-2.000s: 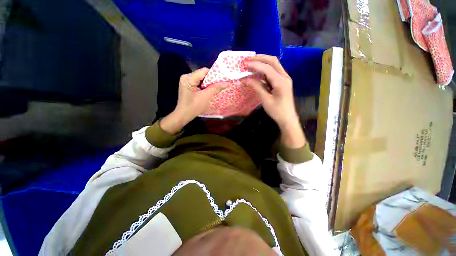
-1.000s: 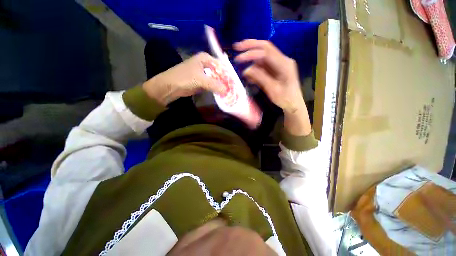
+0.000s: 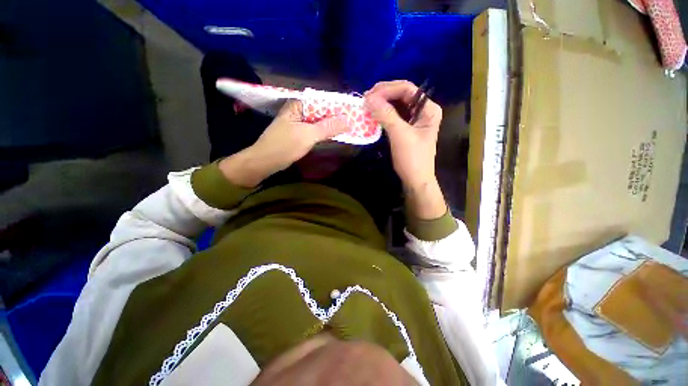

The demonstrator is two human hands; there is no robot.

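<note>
A red-and-white printed pot holder [image 3: 329,110] with white edging is held over my lap, seen narrow, with a long thin part pointing left. My left hand [image 3: 290,139] grips it at its middle, thumb on the printed face. My right hand [image 3: 407,124] is at its right end, with thumb and fingertips pinching at the edge. Dark thread snips [image 3: 419,102] stick up between the fingers of my right hand; their lower part is hidden. Whether the right fingertips hold cloth or a thread is too small to tell.
Taped brown cardboard [image 3: 588,166] lies on the right behind a pale edge strip [image 3: 490,158]. A red printed piece [image 3: 665,32] lies at its far corner. A marbled cloth with orange-brown patch [image 3: 630,301] is lower right. Blue bins [image 3: 279,38] stand in front.
The pot holder was spread open, then turned steeply on edge; now it lies nearly level. My right hand has come back to its right end, and the snips now show.
</note>
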